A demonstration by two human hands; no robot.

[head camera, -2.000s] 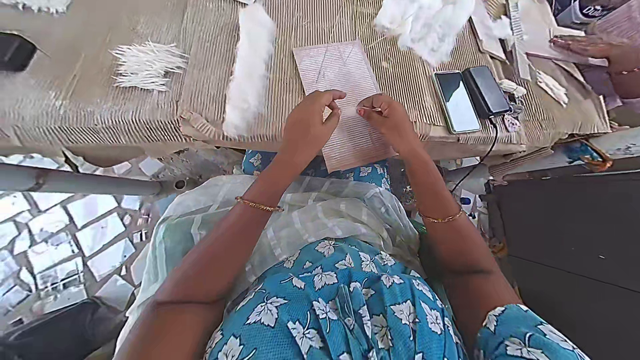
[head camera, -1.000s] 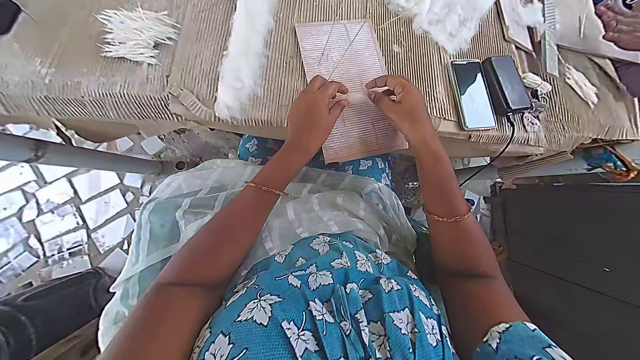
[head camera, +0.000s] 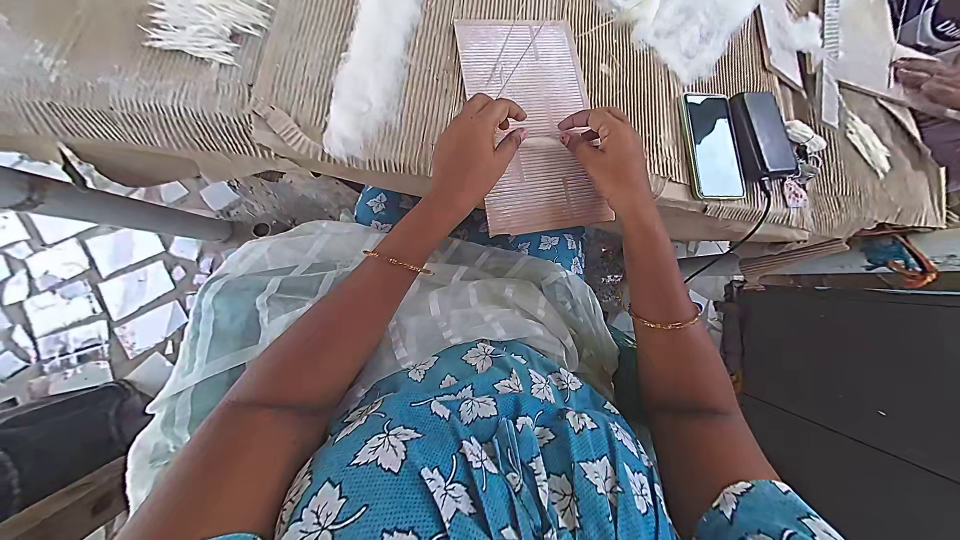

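A ribbed pinkish sheet (head camera: 525,75) lies on corrugated cardboard and juts over its near edge. Above its middle, my left hand (head camera: 480,142) pinches one end of a thin white strand of fibre (head camera: 541,136), and my right hand (head camera: 606,150) pinches the other end. Two thin sticks (head camera: 517,60) rest on the sheet's upper part. Left of the sheet lies a long strip of white cotton wool (head camera: 375,75); a looser mass of cotton (head camera: 694,34) is at the upper right. A pile of white cotton wicks (head camera: 206,28) sits at the upper left.
A smartphone (head camera: 714,146) and a black case (head camera: 763,135) with a cable lie right of my hands. Beyond them are a metal ruler (head camera: 830,64), some white wicks (head camera: 868,142) and another person's hand (head camera: 930,82). The cardboard-covered table (head camera: 187,120) ends just below my hands.
My hands stay over the sheet, and the white strand between them shows more plainly than two seconds ago. The view has shifted slightly.
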